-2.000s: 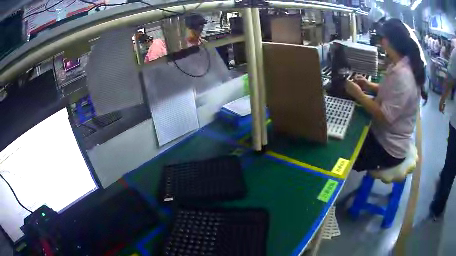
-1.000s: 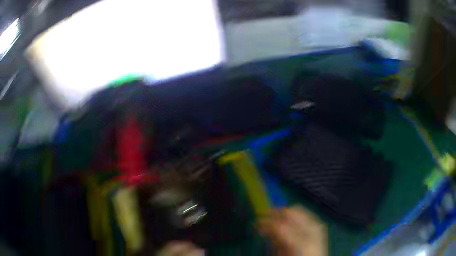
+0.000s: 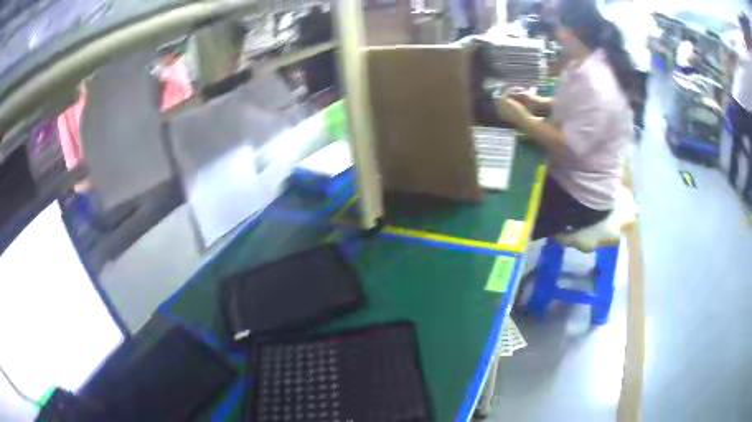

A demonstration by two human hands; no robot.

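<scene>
Neither of my hands shows. Nearest in front of me, a black grid tray [image 3: 338, 375] lies on the green mat, cut off by the bottom edge. Its left part holds rows of small pale shiny parts, and its right part looks dark. A second black tray [image 3: 293, 290] lies behind it, tilted, with a small whitish spot at its lower left corner. A further flat black tray [image 3: 165, 379] lies at the left near the monitor. Only the dark top of the fixture [image 3: 70, 405], with a green light, shows at the bottom left corner.
A glaring white monitor [image 3: 54, 305] stands at the left. A pale post [image 3: 361, 124] and a brown board [image 3: 422, 124] rise behind the trays. A person [image 3: 587, 124] sits at the right on a blue stool [image 3: 577, 276], beside a white tray [image 3: 495, 157]. Blue tape [image 3: 486, 350] edges the bench.
The view swung down to the fixture, where both hands showed one second ago, then back up and right. Both hands have left the picture. The fixture is now mostly cut off.
</scene>
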